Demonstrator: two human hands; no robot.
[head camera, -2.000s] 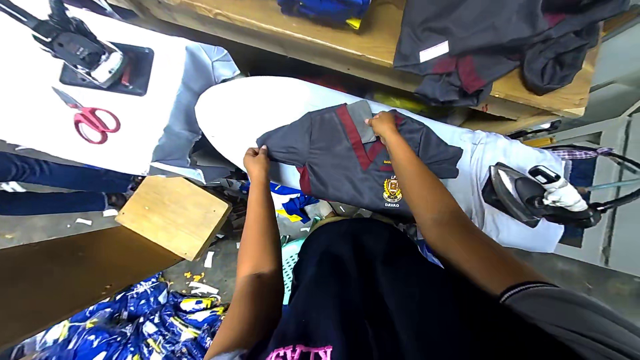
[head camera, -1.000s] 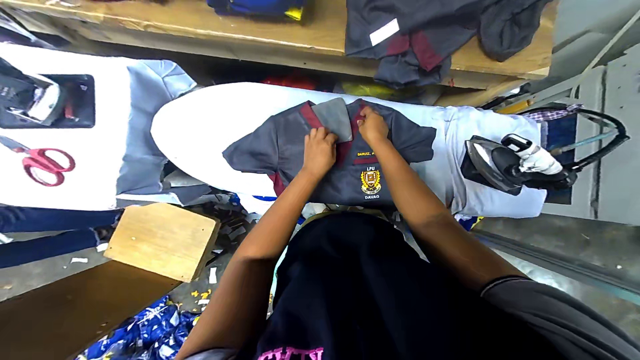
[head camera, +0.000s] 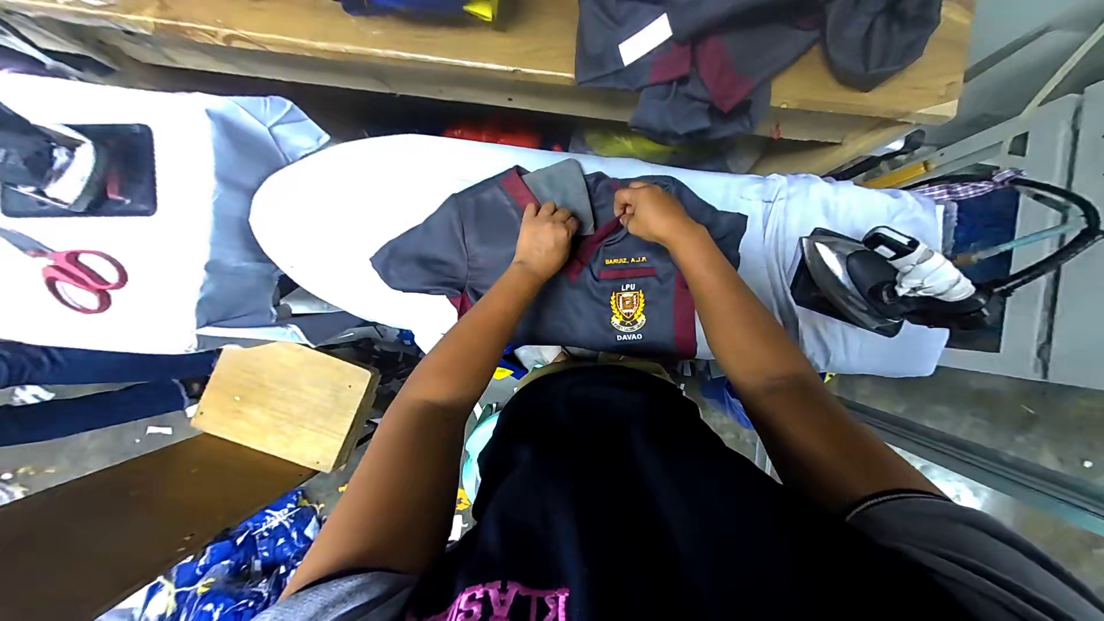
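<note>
A dark grey shirt (head camera: 509, 250) with maroon trim, a chest crest and embroidered writing lies across a white padded ironing board (head camera: 345, 207). My left hand (head camera: 548, 240) has its fingers on the left side of the shirt's grey collar (head camera: 561, 185). With bent fingers, my right hand (head camera: 651, 211) pinches the maroon-edged collar or placket on the other side. The fabric between the two hands is partly covered by fingers. To the right of the shirt, an electric iron (head camera: 871, 276) with white wrapping on its handle rests on a dark plate at the board's wide end.
Red-handled scissors (head camera: 84, 278) and another iron (head camera: 65, 168) lie on a white-covered surface at left. More grey and maroon garments (head camera: 690, 52) hang over a wooden table (head camera: 483, 52) beyond the board. A wooden block (head camera: 285, 405) stands lower left, near a person's legs (head camera: 95, 384).
My left hand has moved from the shirt's left sleeve to the collar. My right hand stays near the collar. The view has shifted.
</note>
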